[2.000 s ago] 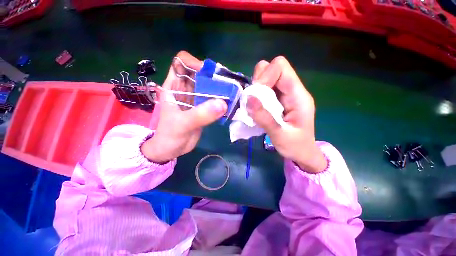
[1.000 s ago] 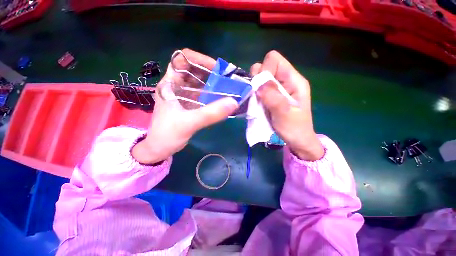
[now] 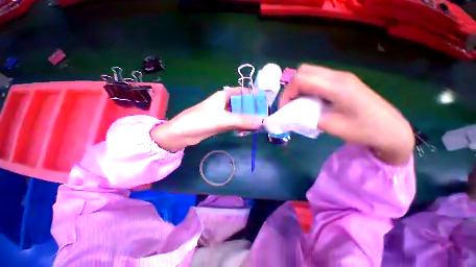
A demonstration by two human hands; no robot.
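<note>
My left hand (image 3: 201,116) holds a blue binder clip (image 3: 249,105), its wire handle pointing up; the part in the clip is mostly hidden. My right hand (image 3: 347,101) is blurred and pinches a white cloth (image 3: 298,117) just right of the clip. Whether the cloth touches the held part cannot be told. A rounded white object, perhaps a bottle (image 3: 269,78), and a small pink clip (image 3: 287,76) show behind the hands. A small dark and light-blue item (image 3: 279,138) lies below the cloth.
A coral-red compartment tray (image 3: 37,125) is at left, with black binder clips (image 3: 128,94) on its edge. A thin ring (image 3: 217,168) and a blue stick (image 3: 253,154) lie on the green bench. Red trays (image 3: 334,14) line the far side. White paper (image 3: 461,137) lies at right.
The clip has turned from handles pointing left to upright and moved right in my left hand. My right hand and the cloth have moved right. The white object and pink clip now show.
</note>
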